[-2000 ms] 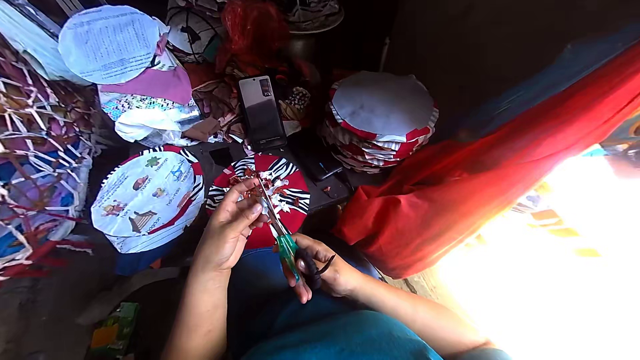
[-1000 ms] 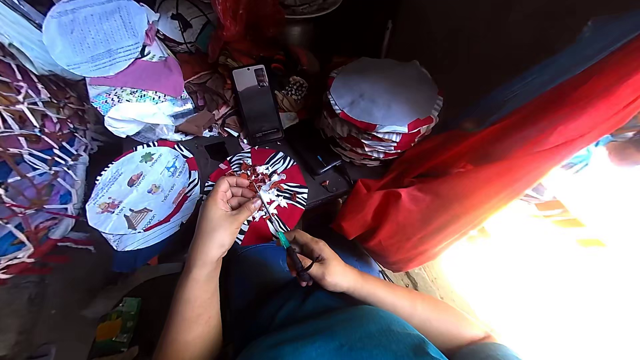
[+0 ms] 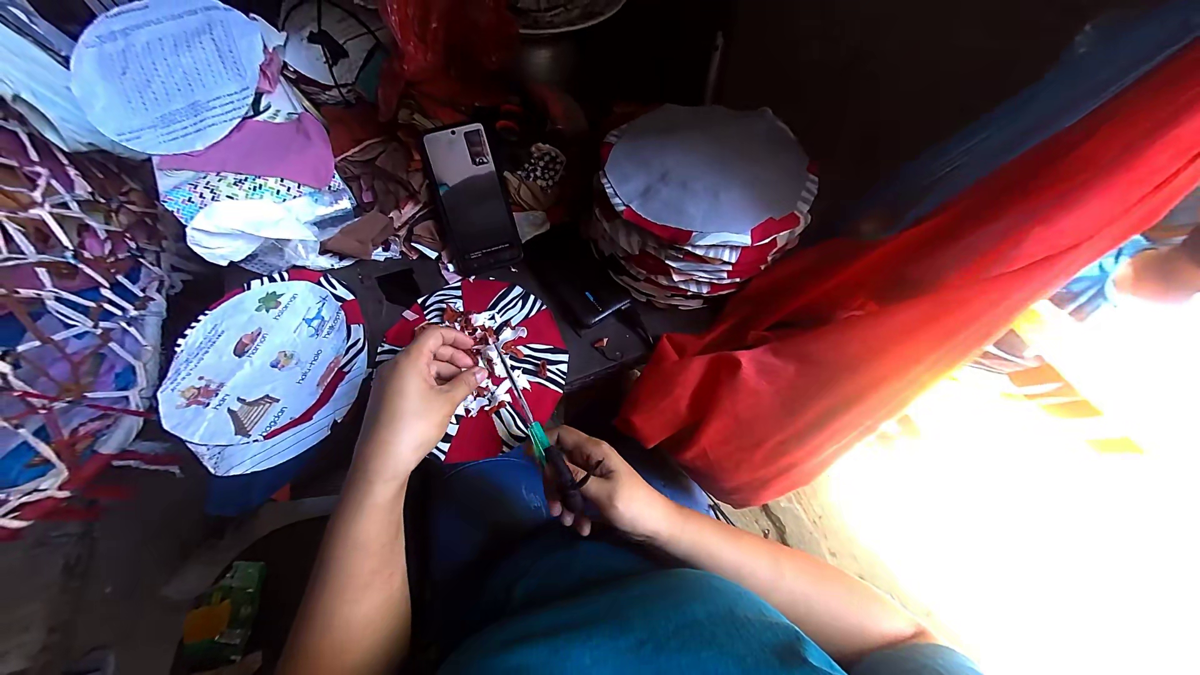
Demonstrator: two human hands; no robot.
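My right hand [image 3: 600, 483] is closed around the handles of a pair of scissors [image 3: 521, 398] with green and dark grips. Their blades point up and left over a round fabric piece [image 3: 483, 450] with red and zebra-striped wedges. Small white and reddish-brown scraps [image 3: 487, 361] lie in a loose heap on that piece. My left hand [image 3: 422, 389] hovers over its left part, fingertips pinched beside the scraps; whether something small is between them cannot be told.
Left is a paper-topped fabric round [image 3: 253, 366]; behind it, stacked cloth and a printed paper disc [image 3: 169, 75]. A smartphone [image 3: 472, 197] leans at the back, near a dark device [image 3: 600, 300]. Right stand a stack of fabric rounds [image 3: 708, 173] and red cloth [image 3: 844, 347].
The scissors, closer to my left fingers two seconds ago, now have their blades lower over the round piece. My left hand has drawn slightly apart from my right hand.
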